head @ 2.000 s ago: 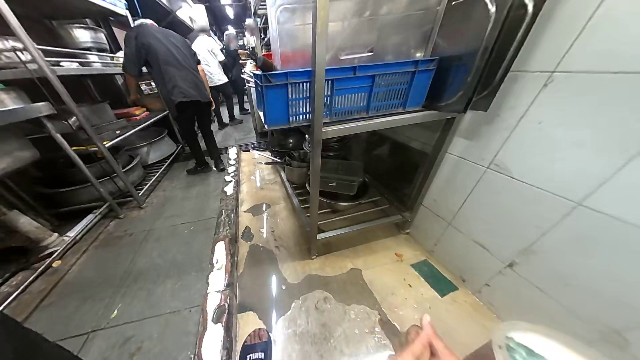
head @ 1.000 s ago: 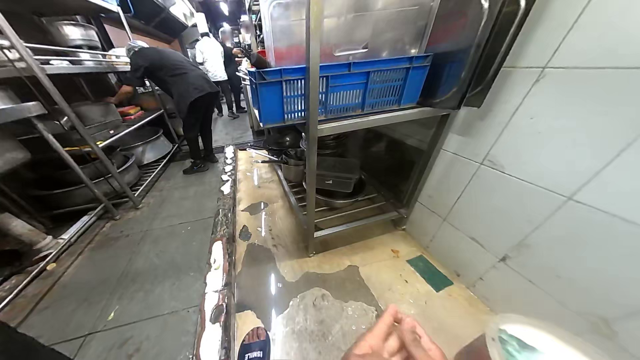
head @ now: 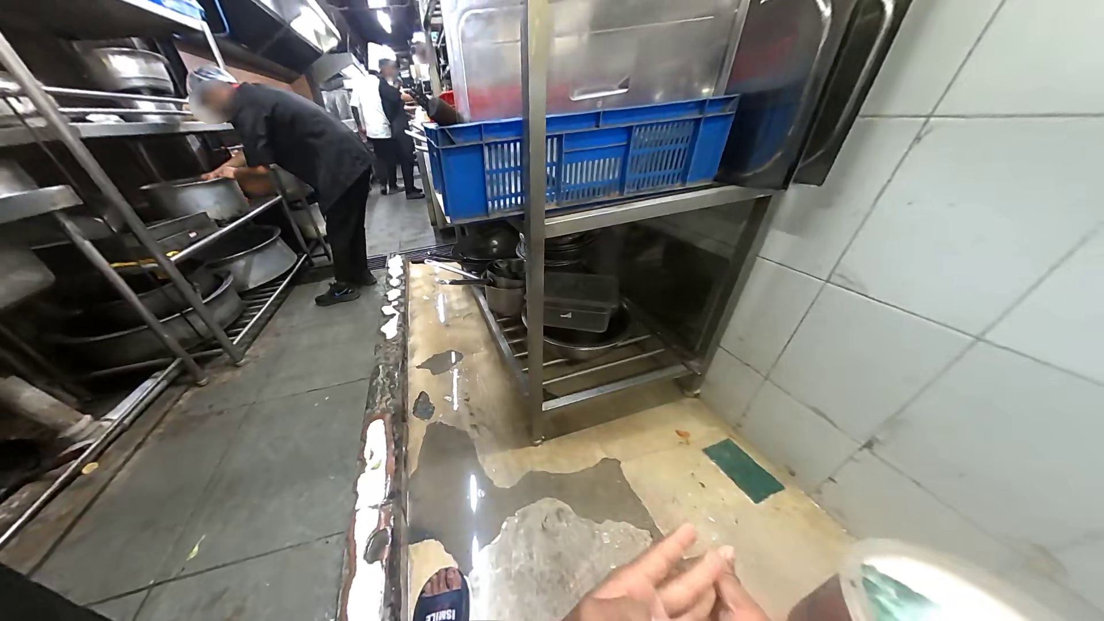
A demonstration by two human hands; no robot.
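Low in the head view, my left hand (head: 642,580) is raised over the wet floor, fingers extended and holding nothing. Fingers of my right hand (head: 729,586) show just beside it, touching or overlapping it; most of that hand is hidden, and whether it holds anything cannot be told. To the right of both hands stands a whitish, translucent round container (head: 931,586), cut off by the frame edge, with something green and white inside. A slippered foot (head: 442,595) is on the floor at the lower left of my hands.
A steel rack (head: 536,345) holds a blue plastic crate (head: 595,159), with pots (head: 504,293) and a clear container (head: 573,302) below. A tiled wall (head: 975,241) rises at right. A raised edge (head: 375,466) runs along the floor. A person in black (head: 302,147) bends at the left shelves.
My hands have come further into view and moved left from the earliest frame. The person in black at the left shelves has shifted and bends with arms over a large pot.
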